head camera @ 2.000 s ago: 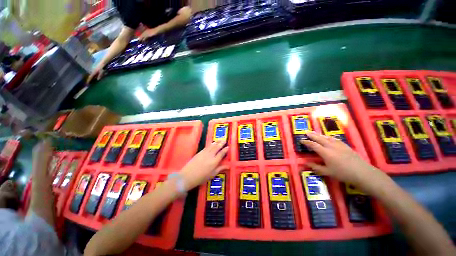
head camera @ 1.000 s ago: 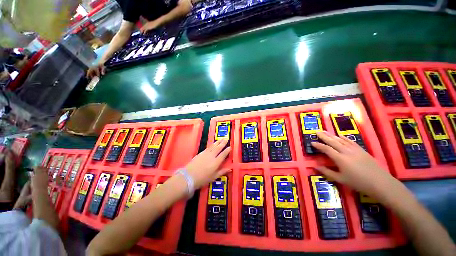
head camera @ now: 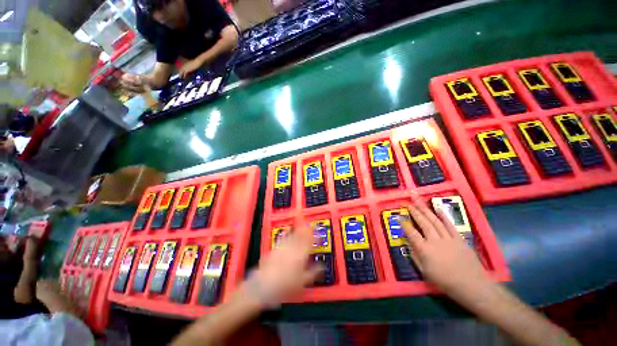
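The middle red tray [head camera: 338, 294] holds two rows of black keypad phones with yellow frames. In its back row, a lit blue phone [head camera: 345, 177] is one of several, and the rightmost phone [head camera: 421, 161] has a dark display. My left hand [head camera: 287, 263], blurred, is over the left end of the front row and partly hides phones there. My right hand [head camera: 443, 253] is spread over the right end of the front row, fingers on or just above the phones. A phone with a whitish display [head camera: 453, 213] shows beside its fingers. Neither hand visibly holds anything.
A left red tray [head camera: 237, 203] holds phones with red or pale displays and one empty pocket. A right red tray [head camera: 467, 142] holds dark-screened phones. A cardboard box [head camera: 125, 186], black trays [head camera: 291, 34] and a person [head camera: 186, 34] are across the green bench. Another person's arm is lower left.
Both my hands have moved from the back row to the front row of the middle tray. The view has shifted. The rightmost front phone now shows a whitish display. The person opposite has drawn a hand back.
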